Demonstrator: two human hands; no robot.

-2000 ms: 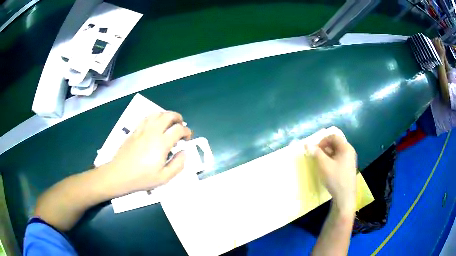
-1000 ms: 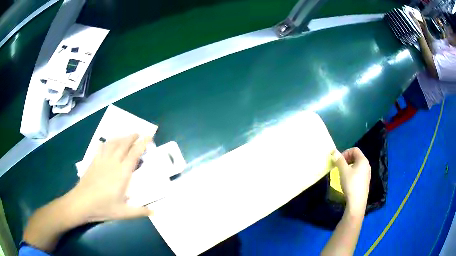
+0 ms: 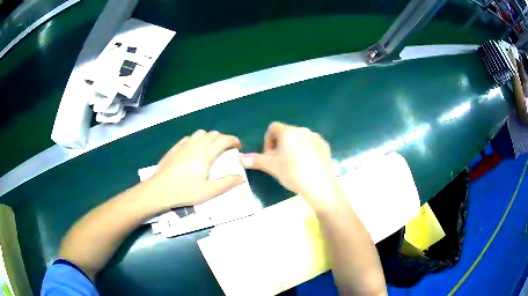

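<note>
My left hand [image 3: 194,165] lies spread on a stack of flat white packages [image 3: 223,205] on the green worktop, pressing it down and covering much of it. My right hand [image 3: 298,156] has its thumb and a finger at the top right edge of the packages, beside my left fingertips. Whether it pinches a sticker cannot be told. The long white label sheet [image 3: 379,199] lies right of the packages, partly under my right forearm, with a pale yellow area near the forearm.
More packages [image 3: 124,66] and a white bar [image 3: 72,124] lie on the far rail at upper left. A metal post stands on the rail. A black-bagged bin [image 3: 457,231] with yellow paper [image 3: 425,230] is below the right edge. Another person's arm [image 3: 519,95] and a striped stack [image 3: 496,62] are far right.
My right hand has moved left from the label sheet's right end to the packages. My left hand has shifted on the packages, which now lie closer together. The camera view has shifted a little.
</note>
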